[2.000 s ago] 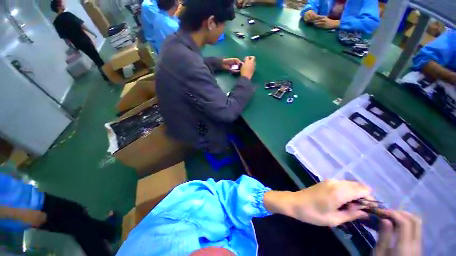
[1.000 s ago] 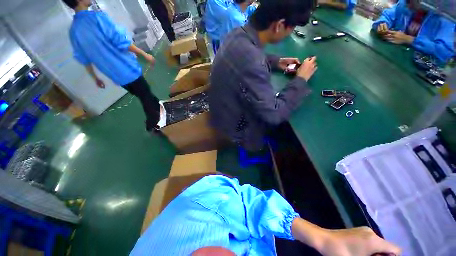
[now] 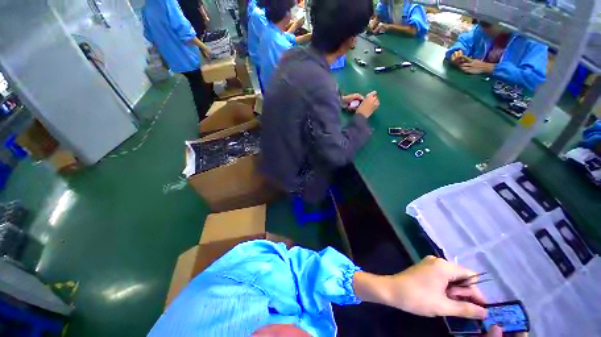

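My left hand (image 3: 428, 287) is at the lower right, closed around thin tweezers (image 3: 473, 279) whose tips point right. Its fingertips also touch a bluish circuit board (image 3: 509, 318) with a black frame around it. A dark rectangular part (image 3: 463, 324) with a bright edge lies left of the board, partly under the fingers. Only a sliver of my right hand (image 3: 506, 334) shows at the bottom edge, below the board; its grip is hidden. Several black phone housings (image 3: 514, 201) lie in two groups on the white tray liner (image 3: 455, 220).
A person in grey (image 3: 303, 118) sits at the green bench (image 3: 389, 191), with phone parts (image 3: 410, 138) nearby. Open cartons (image 3: 234, 224) stand left of my arm. A metal post (image 3: 537, 99) rises behind the tray. Other workers in blue sit farther along; one person stands on the left.
Over the last second the view has swung right and my left hand, tweezers and board have come into view. Two seconds ago both hands were together over the tray's near edge.
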